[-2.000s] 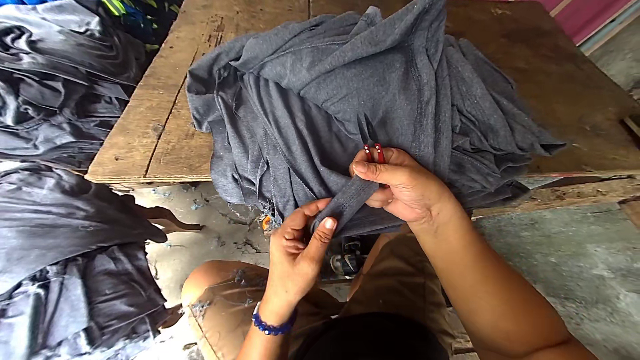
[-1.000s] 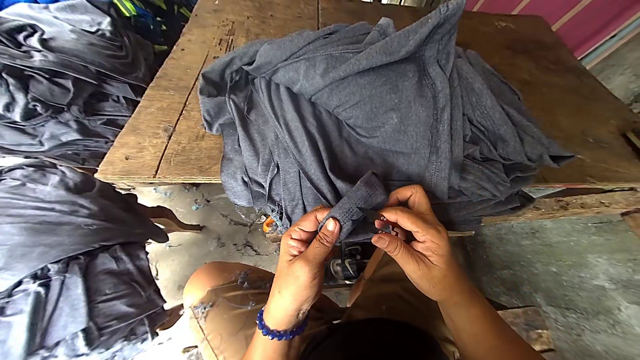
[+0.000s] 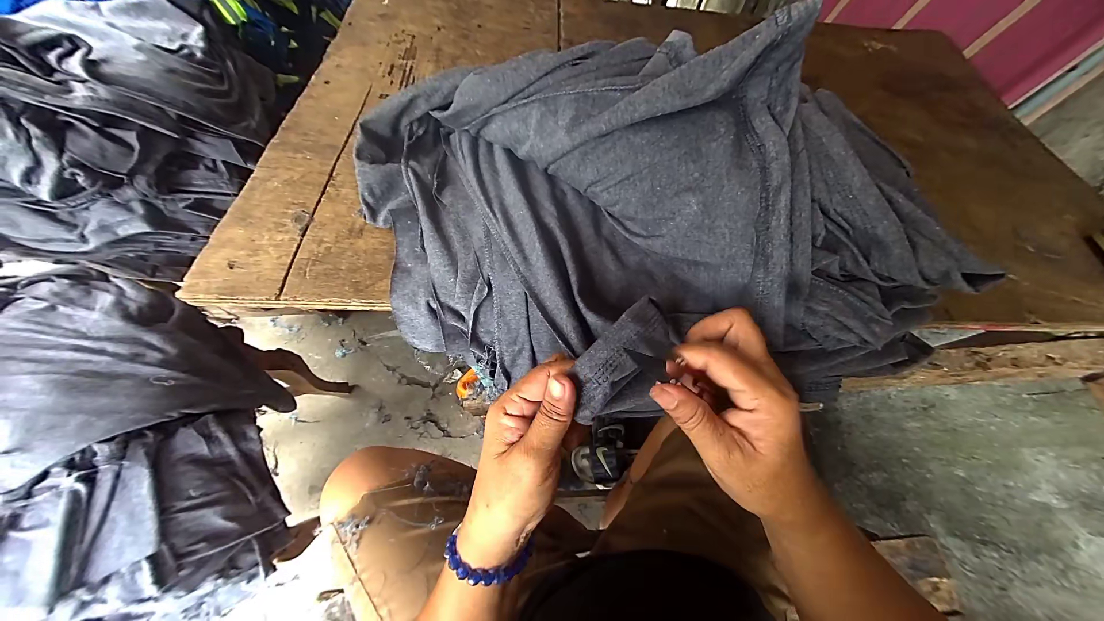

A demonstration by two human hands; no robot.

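A heap of dark grey knit garments [image 3: 664,172] lies on the wooden table and hangs over its near edge. My left hand [image 3: 530,431], with a blue beaded bracelet at the wrist, pinches a stitched hem [image 3: 617,349] of the grey cloth between thumb and fingers. At the right of that hem is my right hand [image 3: 733,405], its fingers curled around small scissors whose dark blades [image 3: 647,364] point left against the cloth. The handles are mostly hidden by the fingers.
The wooden table [image 3: 345,216] spans the top. Dark garments are piled at the left [image 3: 112,362]. A wooden leg end [image 3: 302,371] juts out beside them. My knees and a shoe [image 3: 599,461] are below the cloth.
My right hand has moved down from the cloth, and the scissors, which pointed up two seconds ago, now point left at the hem. My left hand keeps its hold on the fabric.
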